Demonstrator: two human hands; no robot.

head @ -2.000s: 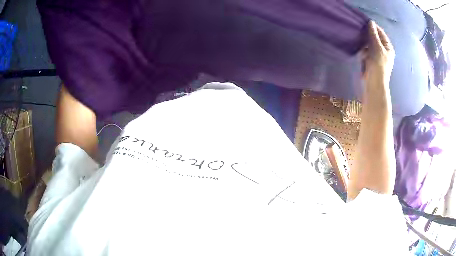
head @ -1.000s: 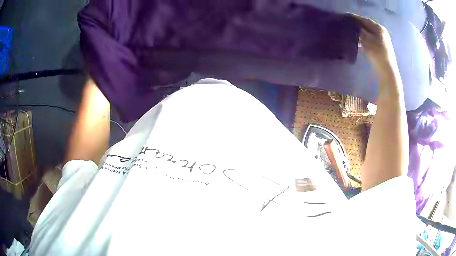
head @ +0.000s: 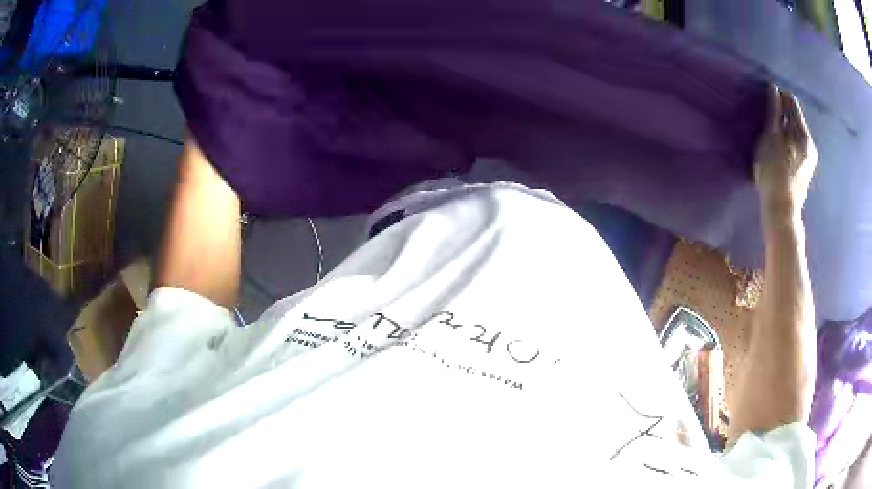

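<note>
A dark purple garment (head: 459,86) is spread over the padded board, whose grey-blue cover (head: 832,191) shows at the right. My right hand (head: 786,148) holds the garment's right edge between fingers and thumb. My left forearm goes under the garment's left part; my left hand is hidden by the cloth. The steam iron (head: 693,358) with its brown handle is parked beside the board, partly hidden by my shirt.
The perforated tan iron rest (head: 698,277) lies below the board at right. Bright purple cloth (head: 851,372) hangs at the far right. At left are a strapped cardboard box (head: 76,210), an open carton (head: 110,320), a blue crate (head: 62,29) and a wire fan-like guard.
The garment's right edge and my right hand have moved right and down in view. The cloth at left now spreads wider. The view has shifted, showing more of the boxes at left.
</note>
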